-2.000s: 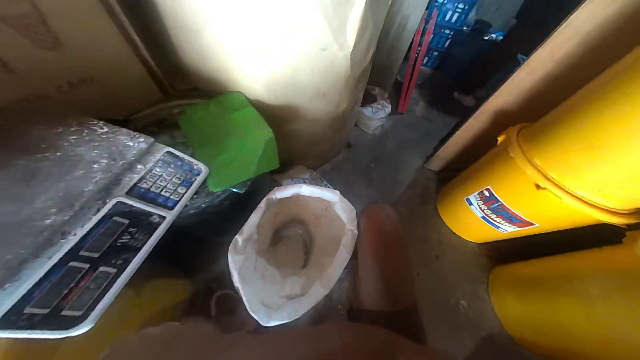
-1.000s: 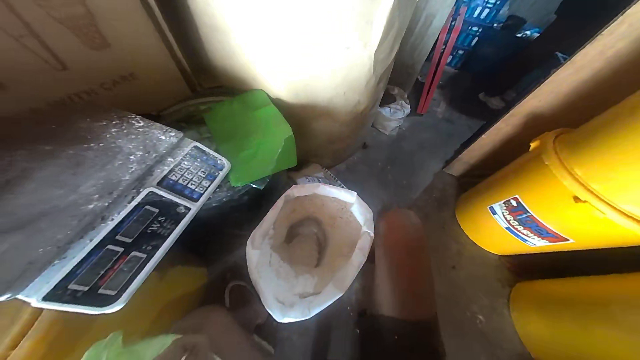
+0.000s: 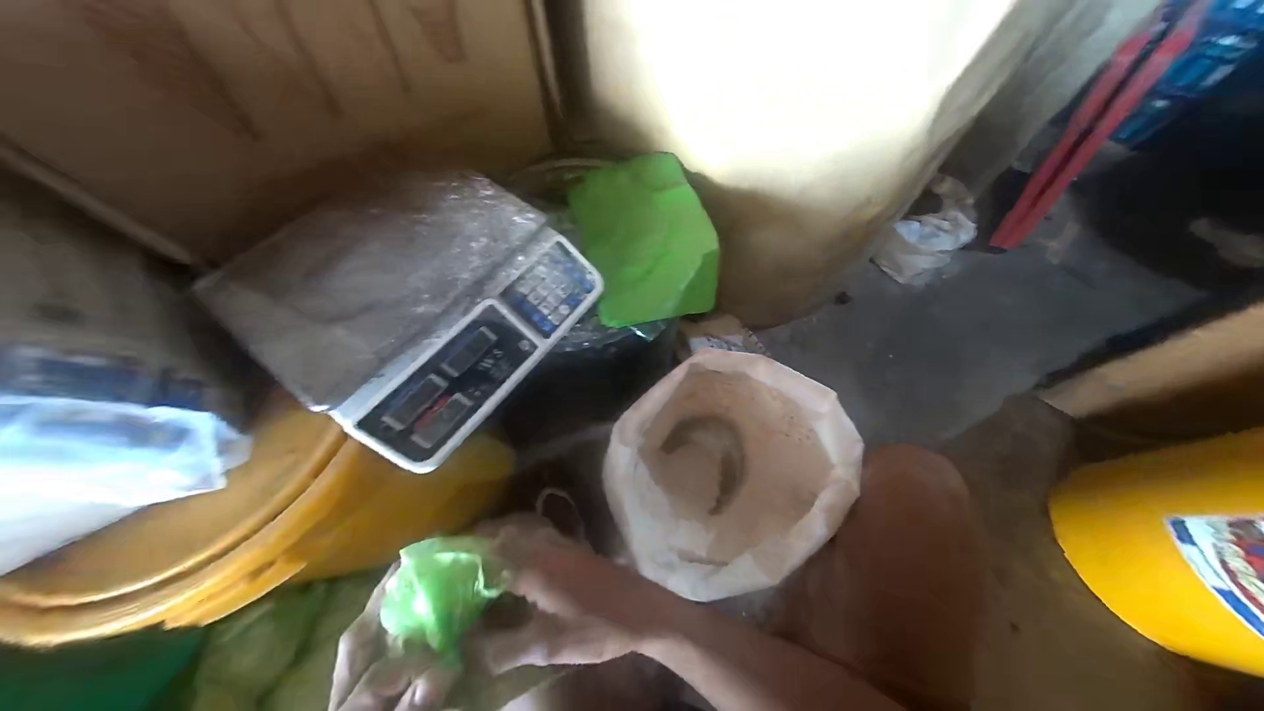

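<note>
At the lower left, my left hand [image 3: 380,657] grips a crumpled bright green plastic bag [image 3: 434,592]. My right hand [image 3: 543,583] reaches in from the right, its fingers at the bag's right side; blur hides how firmly they hold it. To the right of both hands stands an open white sack [image 3: 839,464] with its rim rolled outward. Light brown powder [image 3: 770,464] fills it, with a curved hollow in the surface. A digital scale [image 3: 474,365] with a dusty flat metal pan [image 3: 365,267] lies beyond my hands.
Below the scale is a yellow lidded bucket [image 3: 395,504]; another yellow bucket [image 3: 1136,553] stands at right. A green sheet [image 3: 652,242] lies beside the scale. Clear plastic packaging [image 3: 109,444] is at far left, cardboard [image 3: 296,89] behind. Red bars [image 3: 1096,128] and blue crates [image 3: 1205,69] stand far back.
Both hands now show at the bottom with the green bag between them; a second ago only part of a green bag showed at the lower edge. The view has swung left.
</note>
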